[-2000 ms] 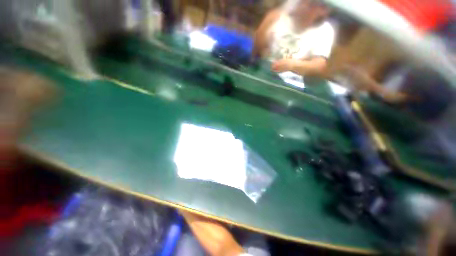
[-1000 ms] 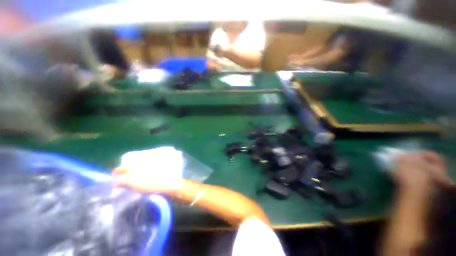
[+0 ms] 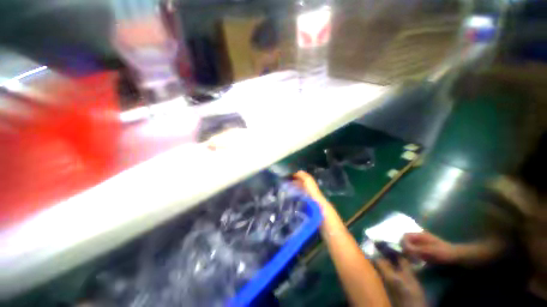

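A blue tote (image 3: pixel 277 259) filled with bagged black units (image 3: pixel 207 255) lies across the lower left and middle, below the white shelf. My right hand (image 3: pixel 304 181) grips the tote at its far right corner. The forearm comes up from the bottom edge. The fingers are blurred and partly hidden by the tote. My left hand is not in view. The tote's near left part runs into blur and out of the picture.
A long white shelf (image 3: pixel 264 141) crosses above the tote, holding a bottle (image 3: pixel 313 42) and a red object (image 3: pixel 60 138). Clear bags with dark contents (image 3: pixel 351 157) lie on the green bench beyond. At right, another person's hands (image 3: pixel 423 247) hold a dark unit by white bags (image 3: pixel 393 228).
The view has swung away from the black adapter pile to the shelf and another bench section. The tote, held by my right hand, has moved from the lower left toward the middle, under the shelf.
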